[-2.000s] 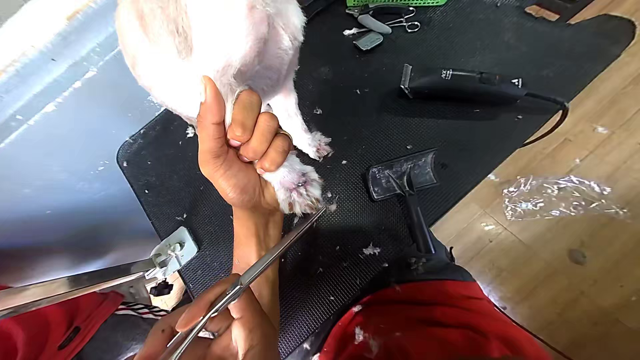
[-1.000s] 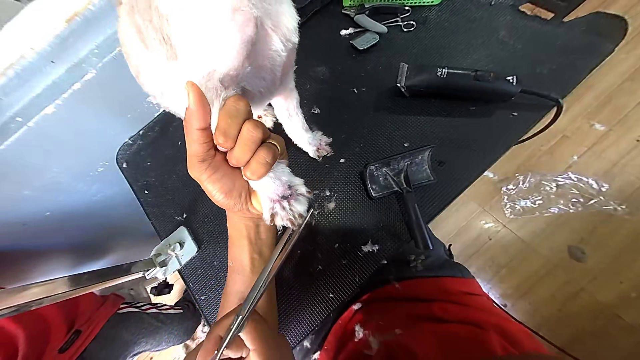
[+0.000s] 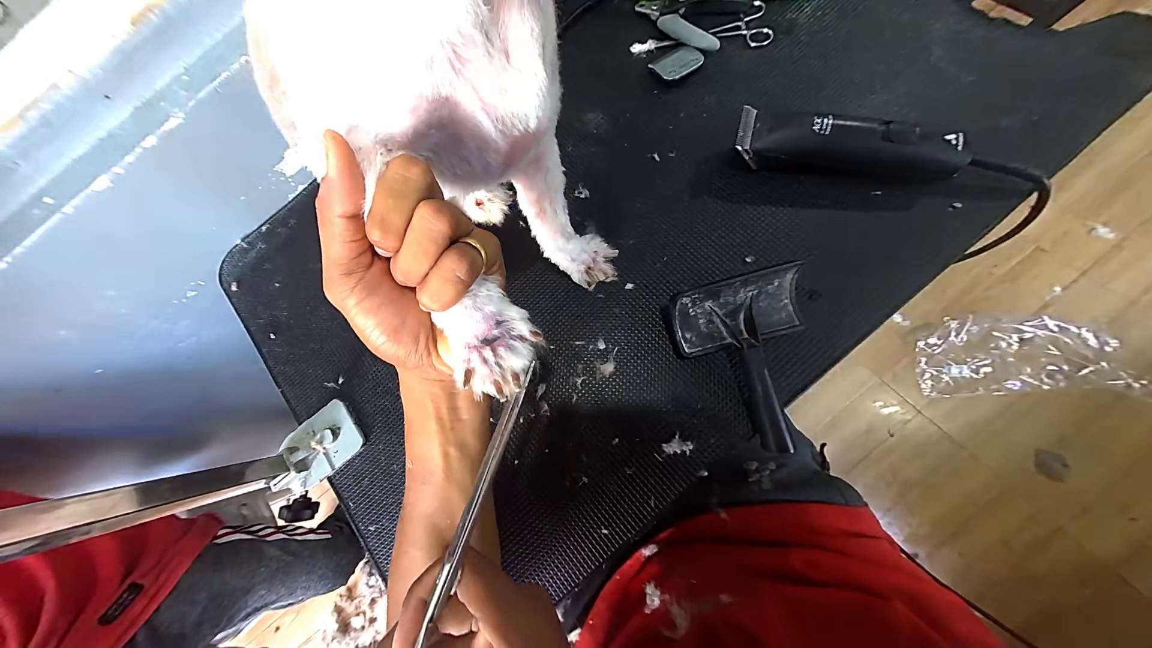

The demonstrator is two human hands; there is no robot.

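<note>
My left hand [image 3: 405, 261], palm up with a ring on one finger, is closed around a white dog's leg. The dog's paw [image 3: 493, 346] sticks out below the fingers, pads and claws showing. Low in the view, over the left forearm, my right hand [image 3: 490, 607] holds long metal scissors [image 3: 477, 504]; their handles are largely hidden. The blades look nearly together, with their tips beside the paw's lower right edge. Above is the body of the white dog [image 3: 432, 72], and another paw [image 3: 589, 259] rests on the black mat.
On the black textured table mat [image 3: 630, 432] lie a slicker brush [image 3: 742, 310], a corded black clipper [image 3: 855, 144], and metal tools [image 3: 688, 31] with a grey clipper piece. A metal bar with a clamp [image 3: 319, 445] meets the left edge. Someone's red garment [image 3: 99, 576] shows lower left. Clear plastic [image 3: 1017, 355] lies on the floor.
Compared with two seconds ago, the scissors stand steeper and their blades have moved left with the held paw. My left hand has shifted slightly left and turned.
</note>
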